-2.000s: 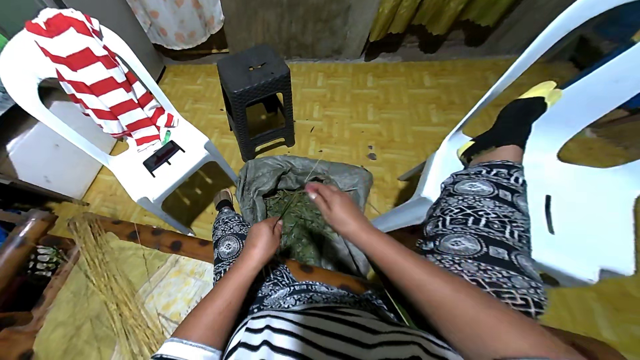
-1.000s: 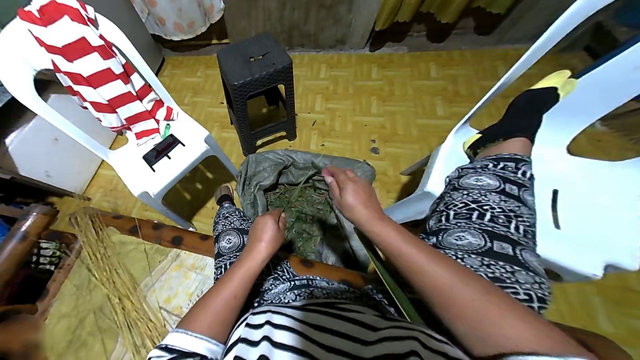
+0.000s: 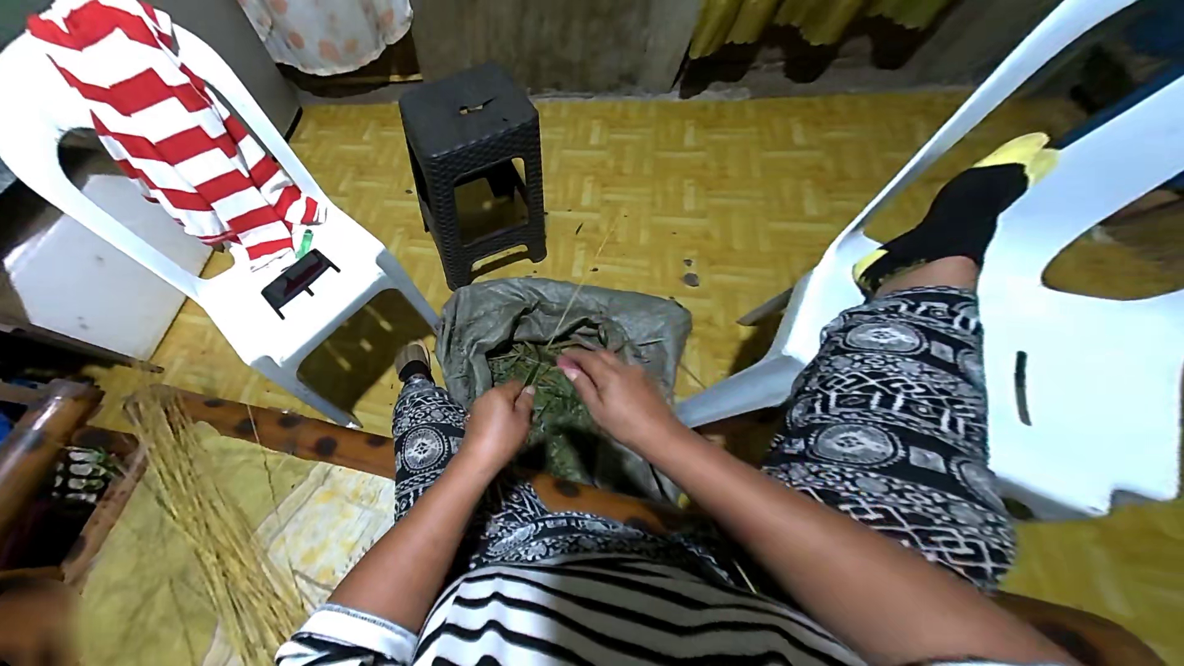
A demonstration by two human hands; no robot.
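Both hands work over a grey woven plastic sack [image 3: 638, 319] that stands open between my legs, with green plant scraps [image 3: 555, 435] inside. My left hand [image 3: 499, 416] pinches a short piece of green blade or stem between thumb and finger. Just right of it is my right hand [image 3: 615, 393], its thumb and fingers brought together around a thin pale stalk [image 3: 578, 287] that seems to rise from the fingertips; the exact grip is blurred. A bundle of long dry straw-coloured stalks [image 3: 199, 518] lies at the lower left.
A white plastic chair [image 3: 342, 287] at left holds a red-and-white striped cloth [image 3: 185, 139] and a dark phone-like object [image 3: 299, 280]. A black plastic stool [image 3: 476, 120] stands beyond the sack. My leg rests on another white chair [image 3: 1091, 398] at right. A wooden bench rail [image 3: 324, 444] crosses in front.
Two seconds ago the right hand was raised higher over the sack. A long green blade seen by my right forearm one second ago no longer shows there. Both hands remain over the sack.
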